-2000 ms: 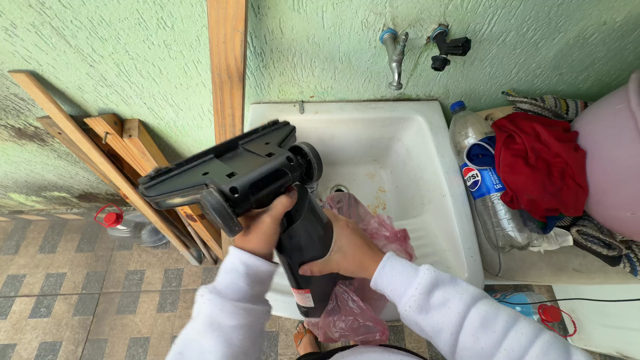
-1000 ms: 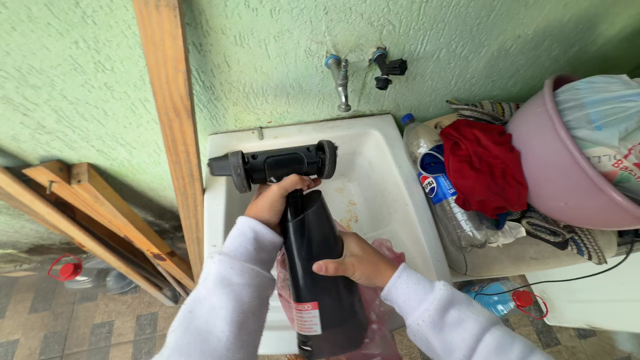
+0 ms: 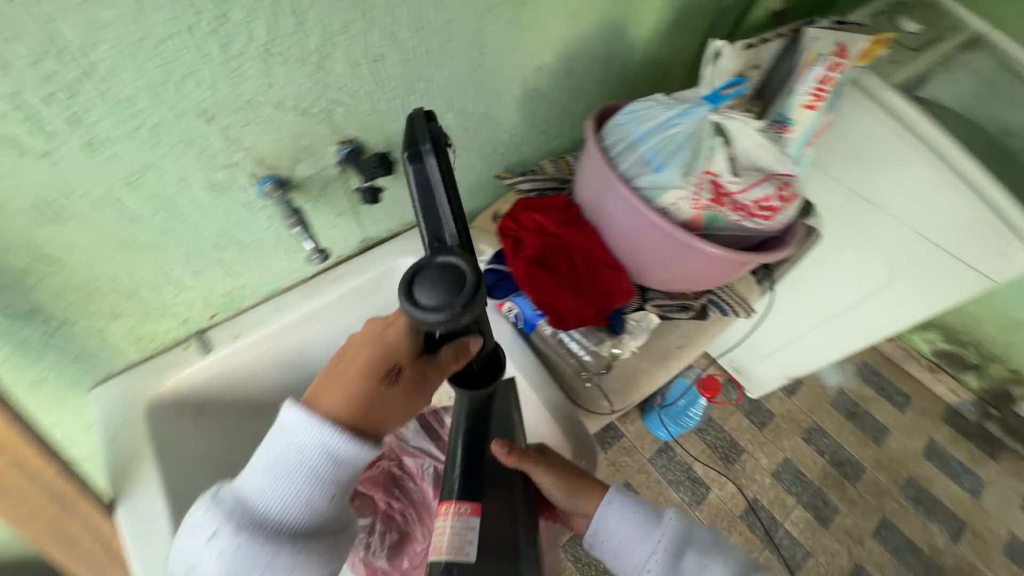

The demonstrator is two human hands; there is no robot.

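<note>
A black wheeled floor-cleaner head (image 3: pixel 436 200), seen from its end, points up toward the wall. My left hand (image 3: pixel 392 368) grips its neck just below the round wheel. Beneath that, my right hand (image 3: pixel 552 480) holds the side of the black plastic body (image 3: pixel 504 480), which bears a red and white label. The neck meets the top of the body; whether the two are locked together cannot be told. A crumpled pink plastic bag (image 3: pixel 392 496) lies under the body, over the white sink (image 3: pixel 232 360).
Two taps, one metal (image 3: pixel 294 220) and one black (image 3: pixel 370 170), stick out of the green wall. Right of the sink are a red cloth (image 3: pixel 564 260), a plastic bottle (image 3: pixel 560 340) and a pink basin (image 3: pixel 664 248) holding bags. A blue jug (image 3: pixel 676 408) and a cable (image 3: pixel 740 488) are on the floor.
The cleaner head has turned from lying crosswise to pointing up at the wall, end-on to me. Both hands have kept hold. The view has swung to the right.
</note>
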